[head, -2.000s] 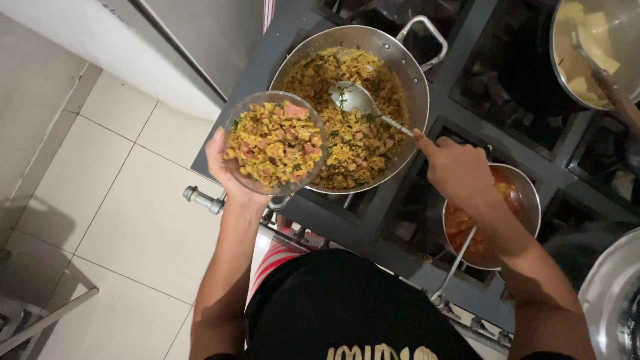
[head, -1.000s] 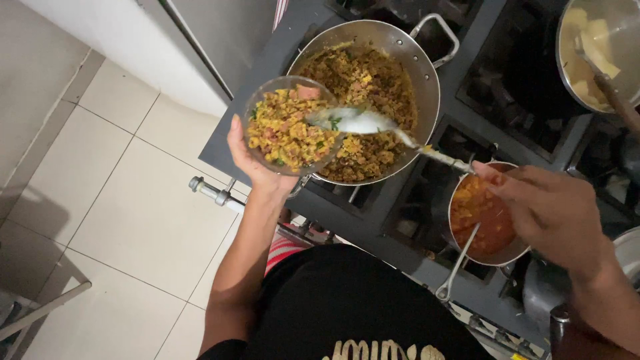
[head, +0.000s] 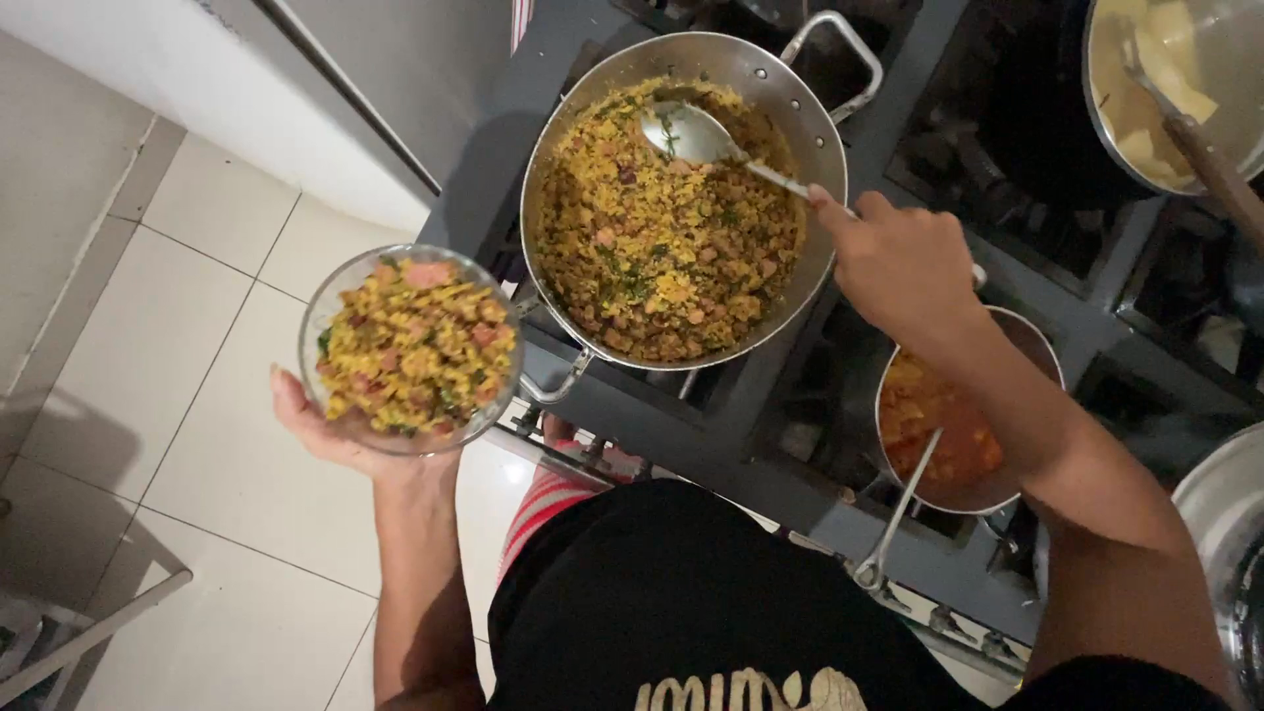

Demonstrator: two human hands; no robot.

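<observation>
My left hand [head: 331,434] holds up a clear glass bowl [head: 312,346] from below, filled with a crumbly yellow food mix [head: 415,346] with pink meat pieces and green bits. The bowl is left of a large metal pot [head: 534,212], over the floor beside the stove. My right hand [head: 899,257] is closed on the handle of a large metal serving spoon [head: 699,133]. The spoon's bowl rests on the same kind of yellow mix [head: 671,247] inside the pot, near its upper part, with a few green shreds on it.
On the dark gas stove [head: 711,434] stands a smaller pot [head: 879,415] of reddish stew with a metal utensil [head: 904,513] in it, under my right forearm. A pot [head: 1094,99] with pale yellow pieces and a wooden-handled utensil [head: 1215,178] is at the upper right. Another metal vessel [head: 1200,474] sits lower right.
The spoon has gone from over the glass bowl back into the large pot. My left hand has moved the bowl left, away from the pot's rim.
</observation>
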